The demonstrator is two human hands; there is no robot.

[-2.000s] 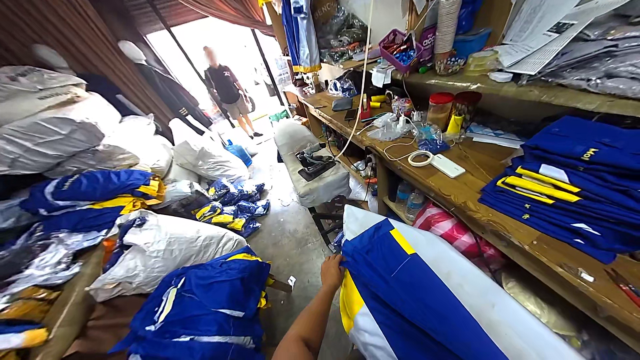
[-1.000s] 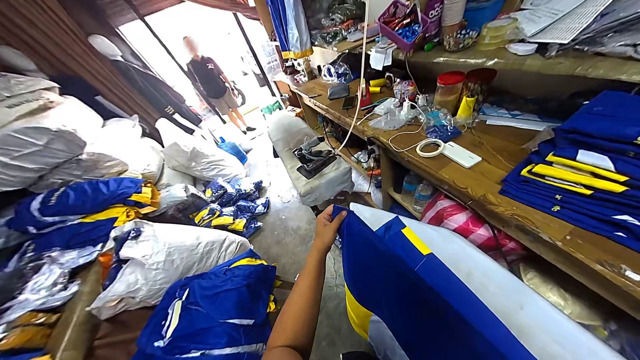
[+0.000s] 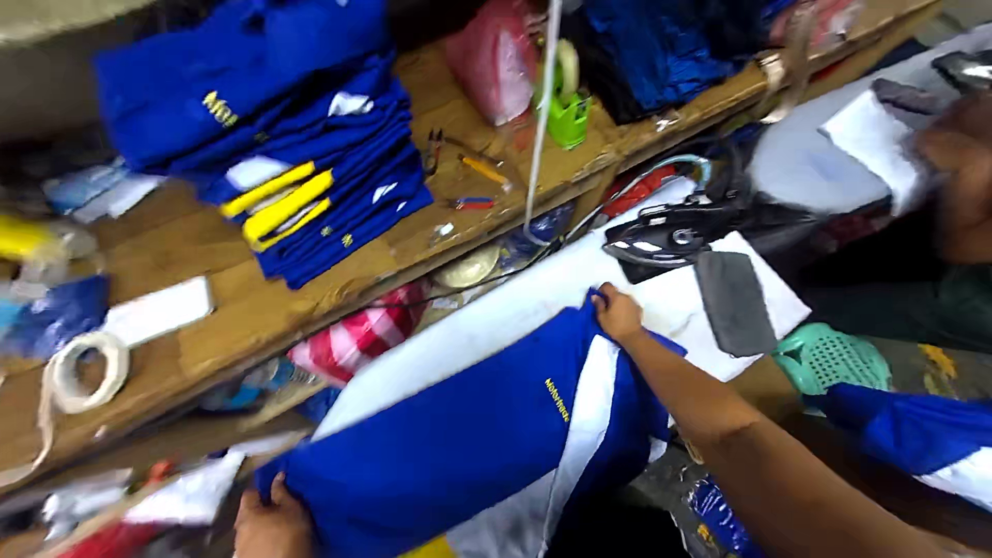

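A blue garment with white, grey and yellow panels and yellow lettering (image 3: 449,434) lies spread along a pale padded ironing board (image 3: 449,333). At its lower left corner, my left hand (image 3: 271,523) pinches the blue edge. The upper right edge is gripped between the fingers of my right hand (image 3: 618,311). Just beyond that hand, a black electric iron (image 3: 659,236) rests on the board. Beside the iron lie a white cloth (image 3: 666,302) and a dark grey pad (image 3: 735,302).
Folded blue garments (image 3: 310,155) are stacked on the wooden bench (image 3: 170,256), near a tape roll (image 3: 89,372) and small cutters (image 3: 474,203). A white cord (image 3: 542,124) hangs before the bench. At the right is another person's blurred hand (image 3: 961,170); below it stands a green basket (image 3: 837,358).
The view has swung far to the right. The iron and another person's hand are now in sight by the board. Both my hands now hold the garment; earlier only one hand was visible.
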